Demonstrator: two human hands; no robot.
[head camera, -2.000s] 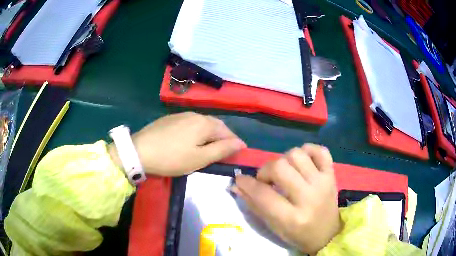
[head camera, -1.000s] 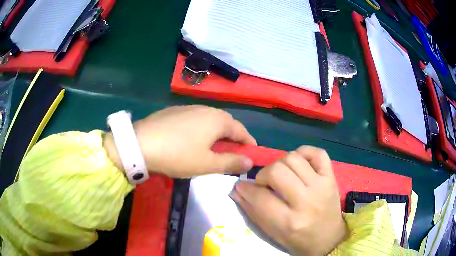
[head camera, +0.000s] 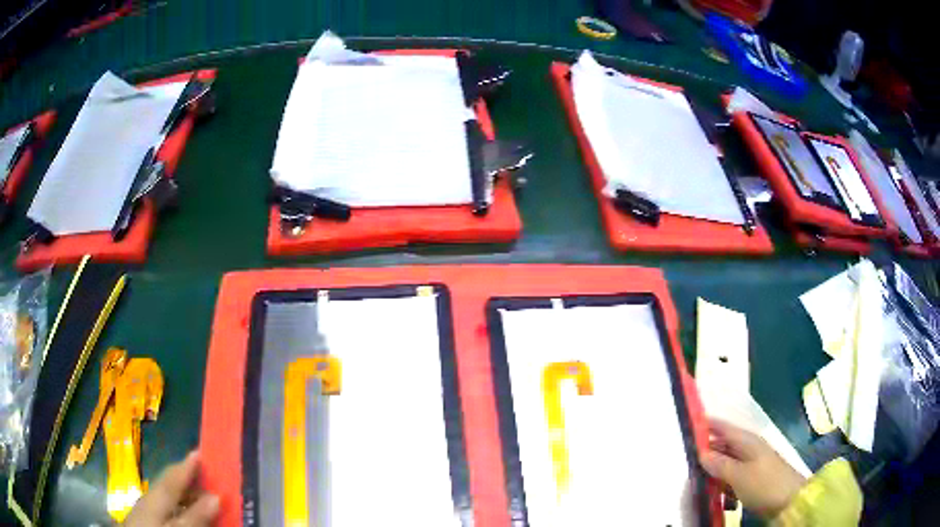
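Observation:
A red foam tray (head camera: 469, 283) stands in front of me with two display panels side by side. The left panel (head camera: 397, 412) and the right panel (head camera: 631, 412) have white backs inside black borders. An orange flex cable (head camera: 297, 437) with a hooked top lies on the left panel, and another flex cable (head camera: 558, 427) lies on the right one. My left hand (head camera: 173, 499) grips the tray's lower left edge, cut off by the picture's bottom. My right hand (head camera: 750, 468) grips its right edge, fingers partly hidden behind the tray.
Loose flex cables (head camera: 126, 432) lie at left beside a black strip with a yellow edge (head camera: 64, 396) and clear plastic. Red trays with clipped ribbed sheets (head camera: 376, 129) stand behind. Pale liner (head camera: 722, 345) and scrap liner (head camera: 850, 355) lie at right.
Both hands have left the left panel's upper edge and moved apart to the tray's sides. The view is now wider, showing both panels and their cables.

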